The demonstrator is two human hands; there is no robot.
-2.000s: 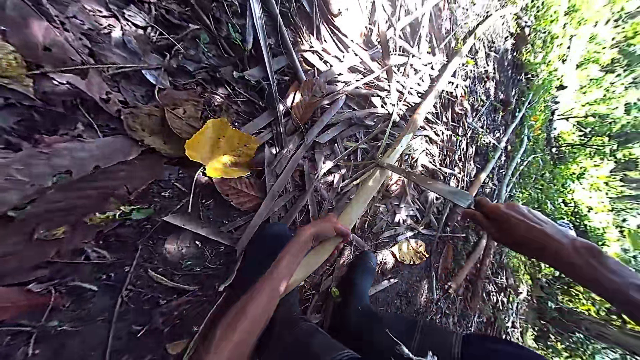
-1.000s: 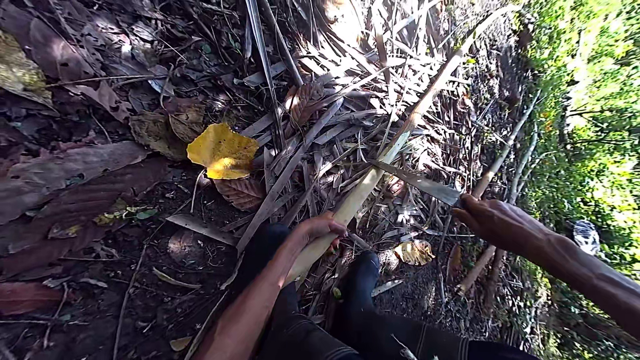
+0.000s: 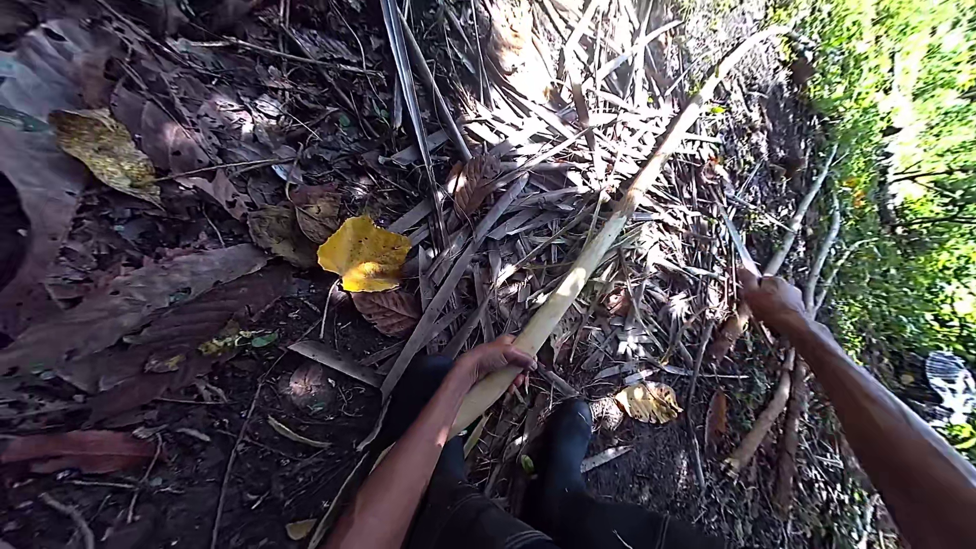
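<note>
A long pale wooden pole [image 3: 568, 293] slants from my legs up to the upper right, and its far end bends. My left hand [image 3: 499, 362] is closed around the pole's lower part, just above my dark boots [image 3: 568, 435]. To the right of the pole, my right hand [image 3: 772, 299] grips the handle of a long-bladed knife [image 3: 736, 236]. The blade points up and away and stands apart from the pole; it looks thin from this angle. The pole's lower end is partly hidden by my left forearm.
Dry strips of leaf litter [image 3: 534, 191] lie beneath the pole. A yellow leaf [image 3: 366, 254] rests left of it. Thin branches [image 3: 785, 381] lie at the right, below my right hand, with green foliage [image 3: 900, 206] beyond and large brown leaves [image 3: 152, 297] at the left.
The knife blade lay against the pole in both earlier frames; now my right hand has moved it away to the right. My left hand keeps its hold on the pole.
</note>
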